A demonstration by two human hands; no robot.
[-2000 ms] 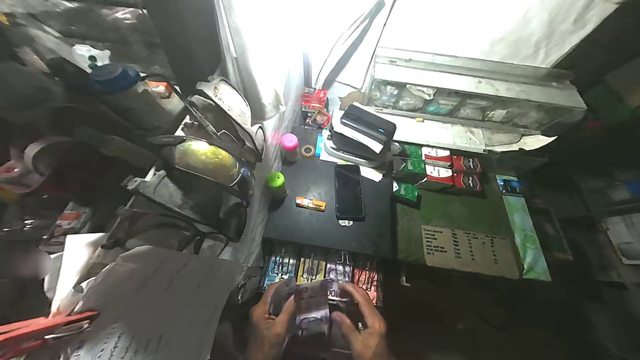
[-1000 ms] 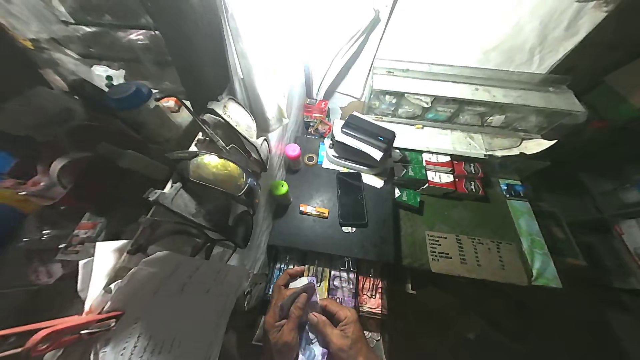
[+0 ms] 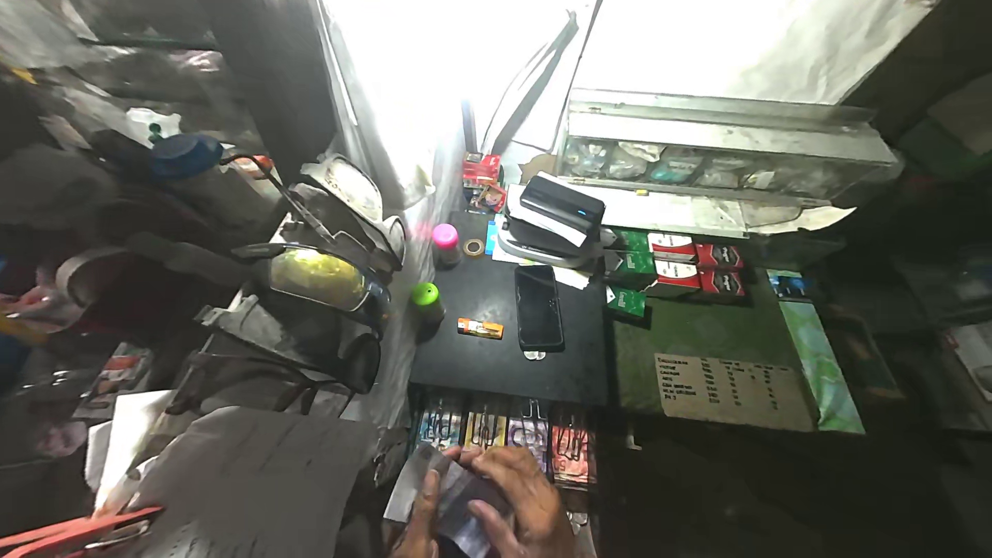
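My left hand (image 3: 422, 511) and my right hand (image 3: 527, 496) hold purplish banknotes (image 3: 465, 508) between them, low in the view over an open cash drawer. Fingers of both hands press on the notes. Just beyond them, banknotes sorted by colour lie under wire clips in the drawer: blue (image 3: 439, 428), yellow (image 3: 486, 428), purple (image 3: 529, 435) and red (image 3: 572, 457). Some coins (image 3: 577, 521) show at the drawer's right. On the black tabletop (image 3: 473, 372) above are a dark smartphone (image 3: 539, 308), coins (image 3: 535, 355) at its lower end and an orange-wrapped packet (image 3: 480, 328).
Containers with a pink lid (image 3: 446, 235) and a green lid (image 3: 425, 294) stand at the tabletop's left, near a tape roll (image 3: 473, 247). Behind are a black device (image 3: 562, 208) and cigarette packs (image 3: 676, 275). Sunglasses (image 3: 318, 279) hang left; red-handled scissors (image 3: 85, 531) lie lower left.
My hands have shifted the banknotes from a raised, upright hold to a lower, slanted one. Two seconds ago the notes were spread between both hands, farther apart.
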